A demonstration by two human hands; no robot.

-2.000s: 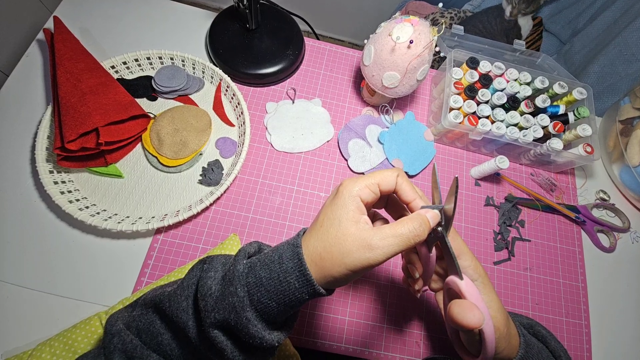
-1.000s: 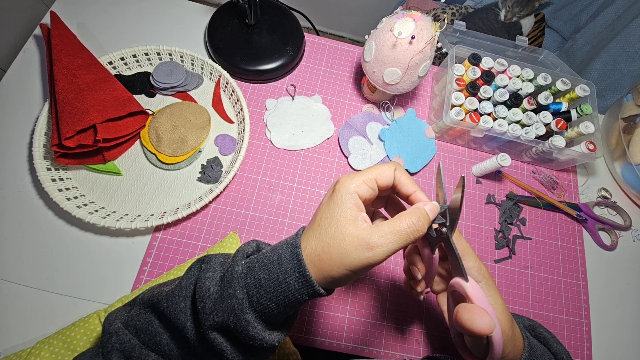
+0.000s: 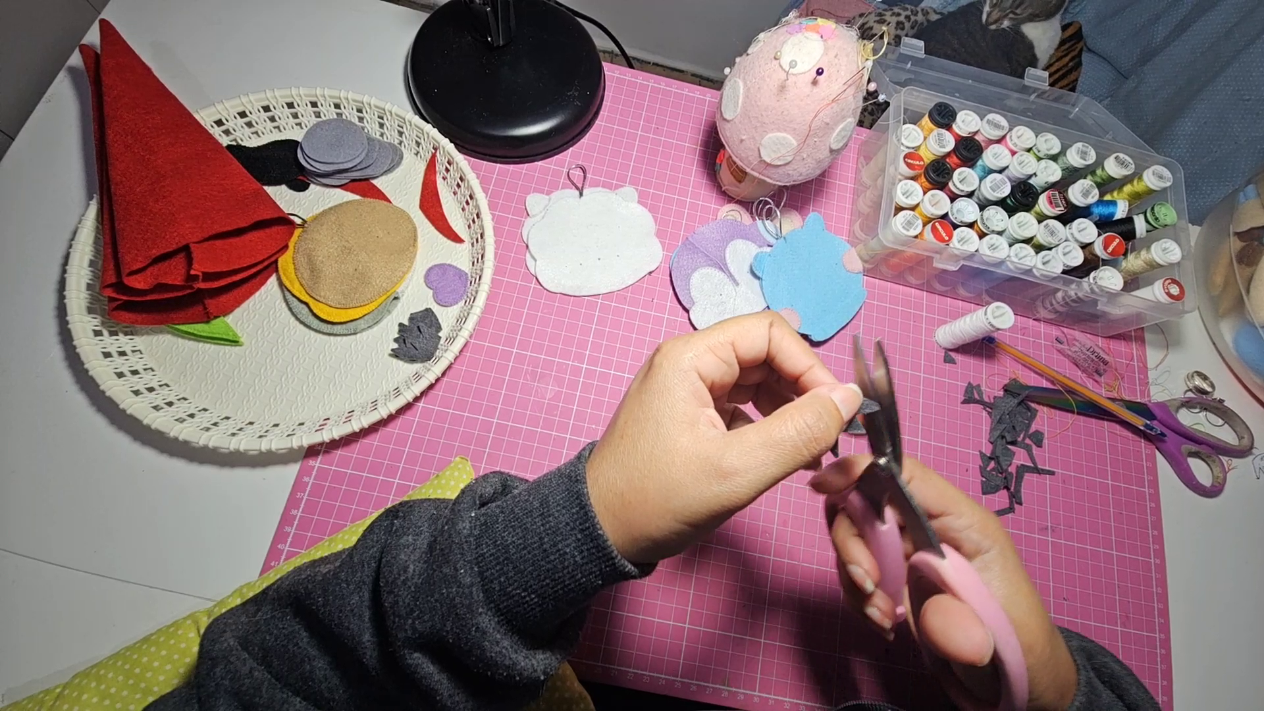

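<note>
Between thumb and forefinger, my left hand (image 3: 726,425) pinches a small piece of dark grey felt (image 3: 867,407), mostly hidden by the fingers. My right hand (image 3: 958,573) holds pink-handled scissors (image 3: 894,484), their blades pointing up just right of that felt and slightly apart. Dark grey felt scraps (image 3: 1007,439) lie on the pink cutting mat (image 3: 553,385) to the right. Beyond my hands are a blue felt shape (image 3: 812,279), a purple felt shape with white parts (image 3: 706,259) and a white felt shape with a loop (image 3: 592,242).
At left, a white woven tray (image 3: 276,415) holds folded red felt (image 3: 178,197) and other felt pieces. A black lamp base (image 3: 506,79), pink pincushion (image 3: 790,104) and box of thread spools (image 3: 1017,197) stand behind. Purple-handled scissors (image 3: 1175,434), a pencil (image 3: 1071,383) and a white spool (image 3: 975,324) lie right.
The scissor blades have come closer together than in the earlier frames. Both hands stay in nearly the same place, with the felt still pinched in my left fingers.
</note>
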